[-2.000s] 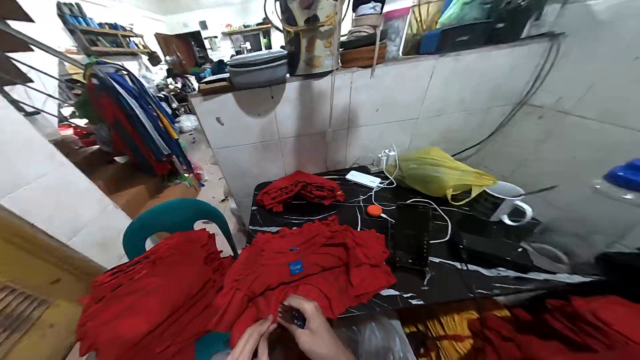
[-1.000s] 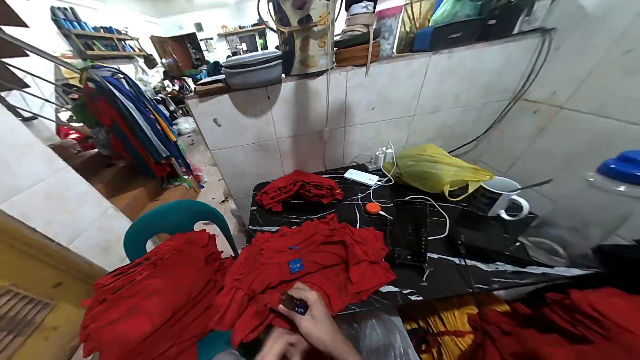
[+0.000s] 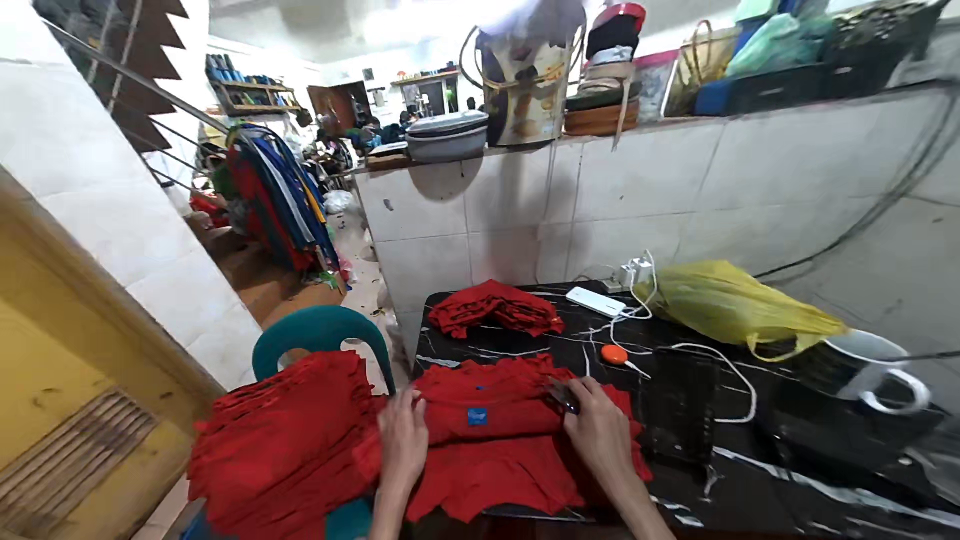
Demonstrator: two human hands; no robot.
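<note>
A red knit garment [image 3: 487,457] with a small blue label [image 3: 477,417] at its neckline lies on a black marble-patterned table [image 3: 517,351], over other red cloth. My left hand [image 3: 403,431] presses on the garment's left side, fingers bent, with nothing seen in it. In my right hand [image 3: 596,420], at the right side of the neckline, is a small dark metal tool [image 3: 562,396], perhaps thread snips. A stack of red garments [image 3: 292,442] rests on a green plastic chair [image 3: 319,322] to the left. Folded red cloth [image 3: 495,309] lies farther back on the table.
At the right are a white power bank [image 3: 596,302], white cables, an orange round object [image 3: 614,354], a yellow plastic bag [image 3: 720,300], a white mug [image 3: 862,360] and a black tray [image 3: 681,405]. A tiled half wall [image 3: 637,187] rises behind the table.
My hands were close together at the garment's near edge; now they are apart on its two sides. The tool has moved up and right with my right hand. The garment's near part now lies spread lower.
</note>
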